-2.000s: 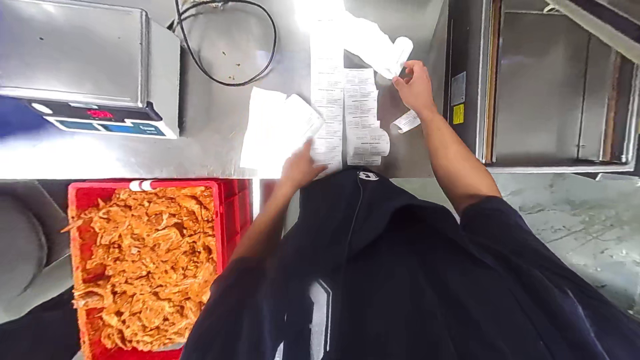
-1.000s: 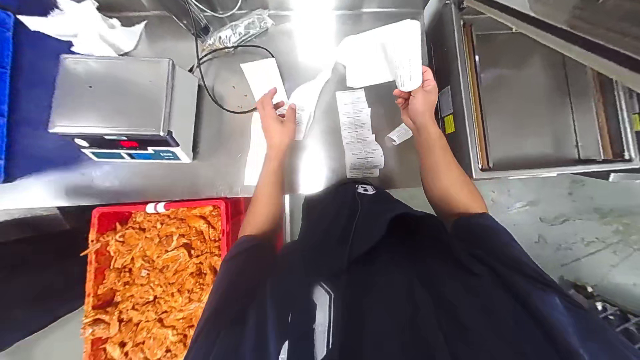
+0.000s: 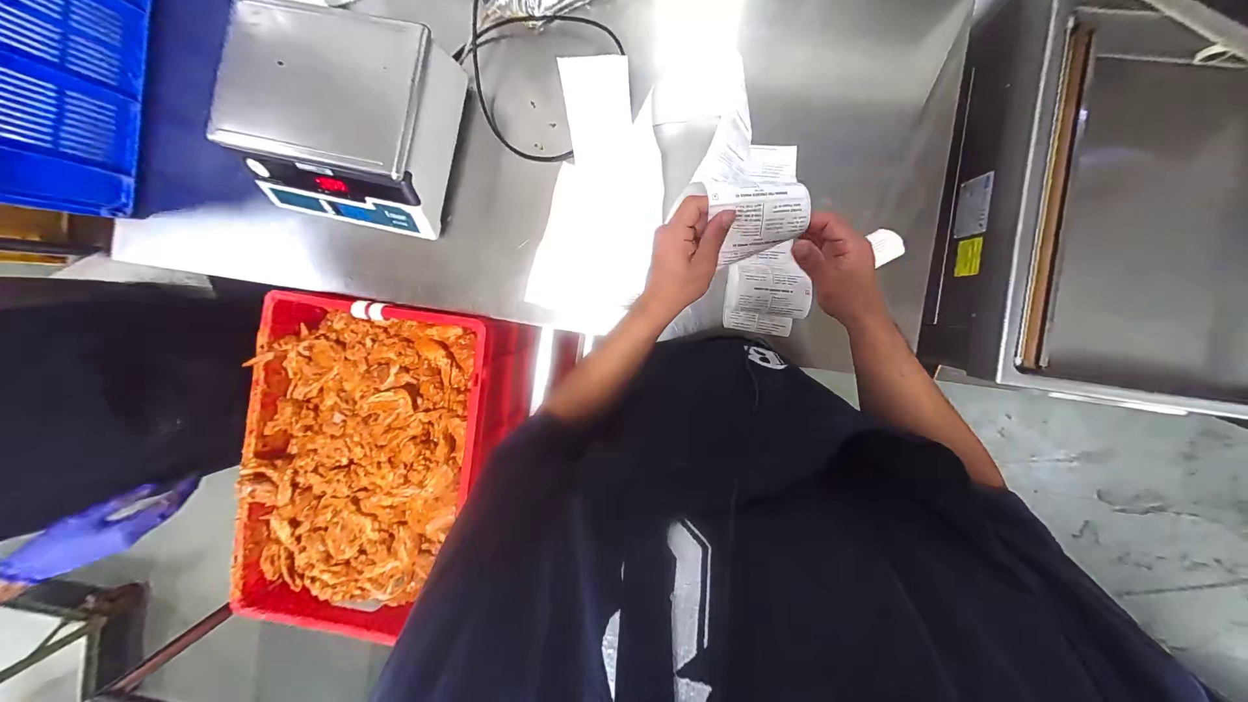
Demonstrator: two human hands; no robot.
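Note:
A long strip of printed paper labels (image 3: 765, 210) is stretched between my two hands over the steel table. My left hand (image 3: 685, 249) grips its left side between thumb and fingers. At its right edge, my right hand (image 3: 840, 263) pinches the paper. Beneath and below the strip lie more printed labels (image 3: 765, 300) in a short stack. Left of my hands, white paper strips (image 3: 595, 214) lie on the table, washed out by glare. A small curled piece of paper (image 3: 885, 248) pokes out beside my right hand.
A digital scale (image 3: 327, 88) and black cable (image 3: 497, 132) sit left on the steel table (image 3: 858, 88). Below is a red crate (image 3: 478, 390) of orange marinated meat (image 3: 370, 448). A blue crate (image 3: 68, 97), a co-worker's purple-gloved hand (image 3: 97, 531) and a steel machine (image 3: 1033, 214) flank the area.
My left hand has moved right, from the white strips to the printed strip at my right hand. A co-worker's gloved hand has come into view at the left.

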